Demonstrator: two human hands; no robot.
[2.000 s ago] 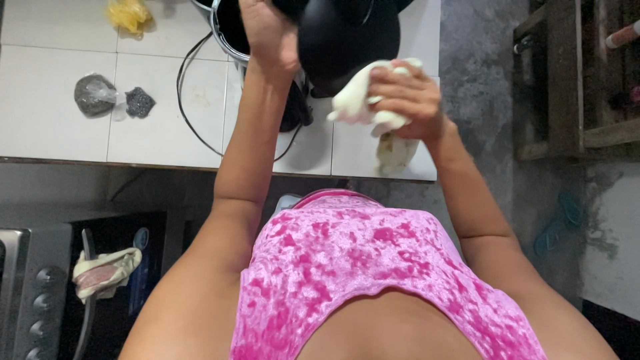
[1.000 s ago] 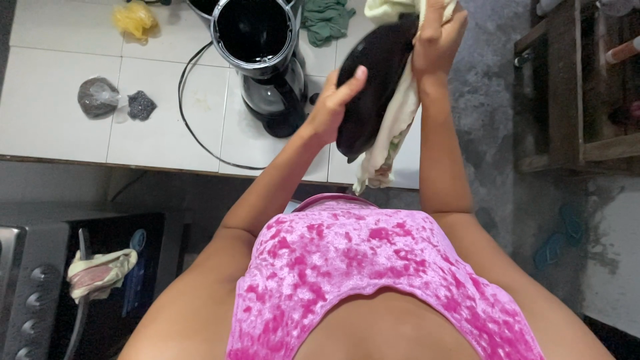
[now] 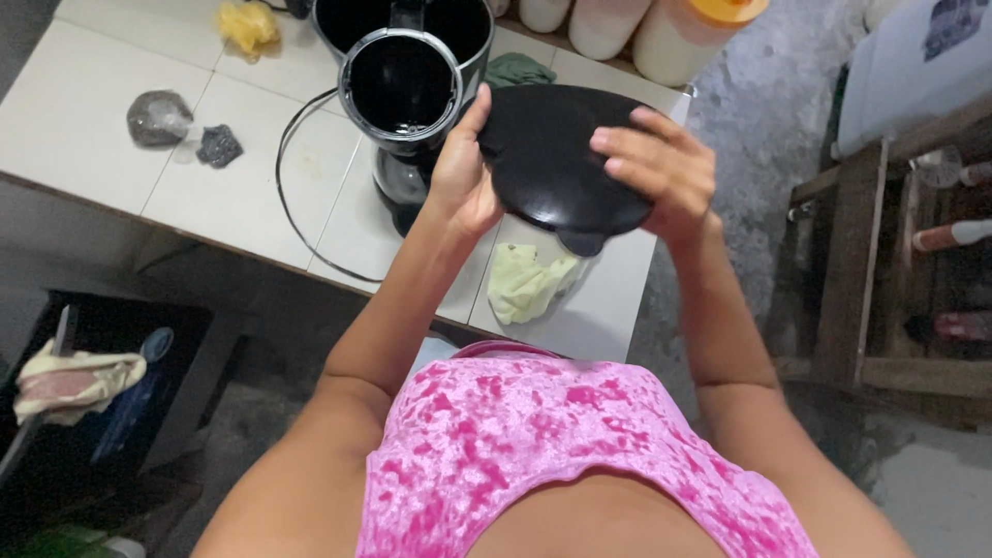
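A black plastic lid, rounded with a small tab, is held up between my two hands over the tiled counter. My left hand grips its left edge, thumb on top. My right hand holds the right side, fingers spread on the upper face. Below the lid a pale yellow-green cloth lies on the counter. Just left of my left hand stands a black coffee maker with its round top uncovered and a glass carafe in its lower part.
A black cord curves over the tiles. Plastic bags of dark grains and a yellow bag lie left. A green cloth and containers are behind. At right stands a wooden rack; an oven-side cloth hangs lower left.
The pale cloth, in my right hand earlier, now lies on the counter. The black lid has turned from steeply tilted to broad side up, with both hands on it.
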